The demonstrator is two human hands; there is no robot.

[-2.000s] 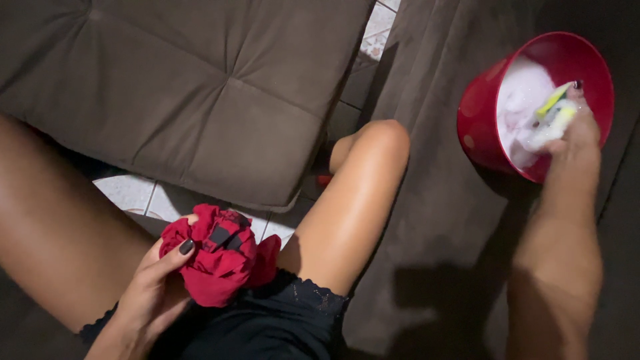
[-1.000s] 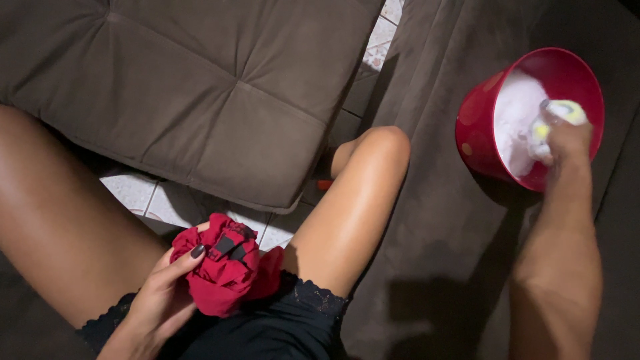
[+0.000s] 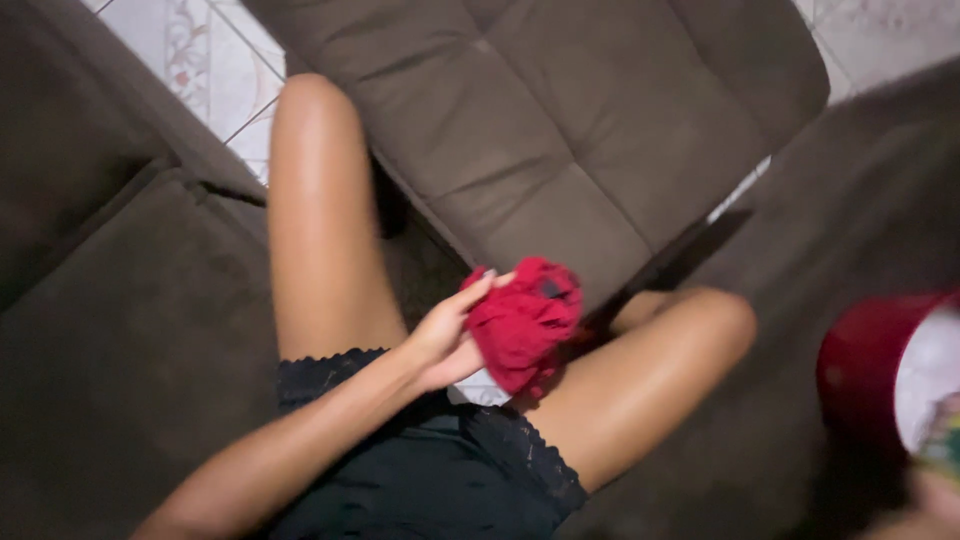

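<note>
Between my thighs, my left hand [image 3: 454, 330] holds a bunched red cloth [image 3: 525, 322] with a small black part on it; its folds hide most of the fingers. At the right edge stands a red bucket [image 3: 855, 367], cut off by the frame, with a white, foamy-looking mass [image 3: 926, 375] inside. My right hand [image 3: 937, 495] is blurred and only partly in view at the lower right corner, by the bucket's rim. A blurred green and yellow item [image 3: 945, 442] shows just above it; the fingers' hold on it is not clear.
A brown tufted ottoman [image 3: 540, 150] lies in front of my knees. Brown sofa seating [image 3: 90, 360] extends to the left and, under the bucket, to the right. Patterned floor tiles [image 3: 217, 75] show at the upper left.
The view has swung left, putting the bucket at the right edge. My right hand, over the bucket's mouth before, is now at its lower rim. The left hand still holds the red cloth.
</note>
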